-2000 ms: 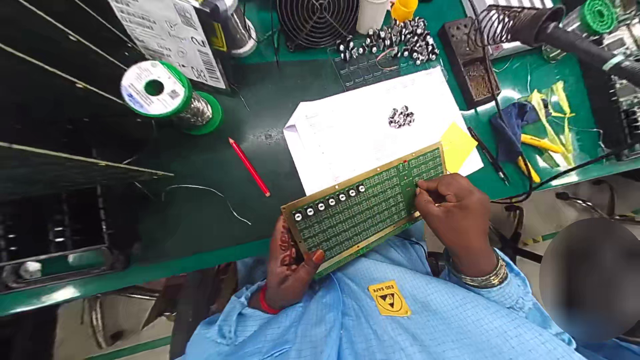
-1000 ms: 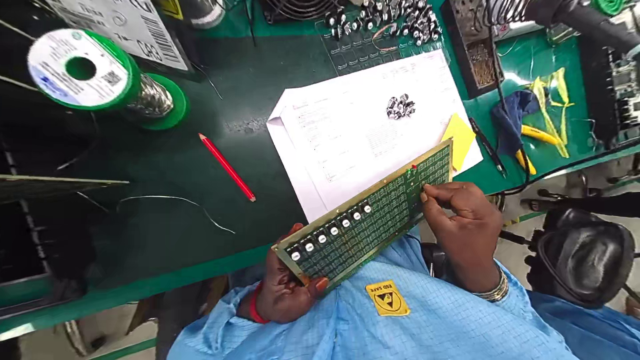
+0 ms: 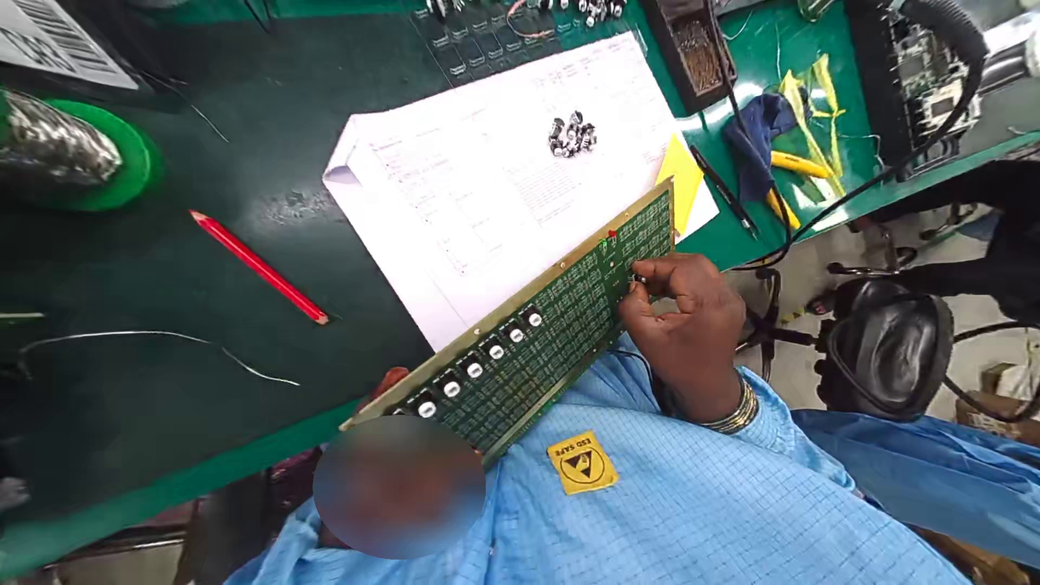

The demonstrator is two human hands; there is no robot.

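Observation:
A long green circuit board (image 3: 552, 325) is tilted in front of my chest, with a row of black-and-white round components (image 3: 474, 370) along its upper left edge. My left hand (image 3: 400, 487) supports the board's left end; a blur covers most of this hand. Near the board's right part, my right hand (image 3: 686, 325) pinches a small dark component (image 3: 637, 279) between thumb and forefinger, close against the board. Small red and green parts stand near the upper right edge. On a printed paper sheet (image 3: 471, 195) beyond the board lies a small pile of similar components (image 3: 572, 136).
A red pencil (image 3: 260, 266) and a thin wire (image 3: 162, 333) lie at left, near a solder spool (image 3: 73, 154). A pen (image 3: 725, 191), yellow-handled tool (image 3: 800, 165), blue cloth (image 3: 760, 138) and dark tray (image 3: 695, 53) are at right. A black chair (image 3: 890, 349) stands beyond the bench edge.
The view has shifted closer to the board and paper. My left hand stays at the board's left end, and my right hand remains at its right part with fingertips together.

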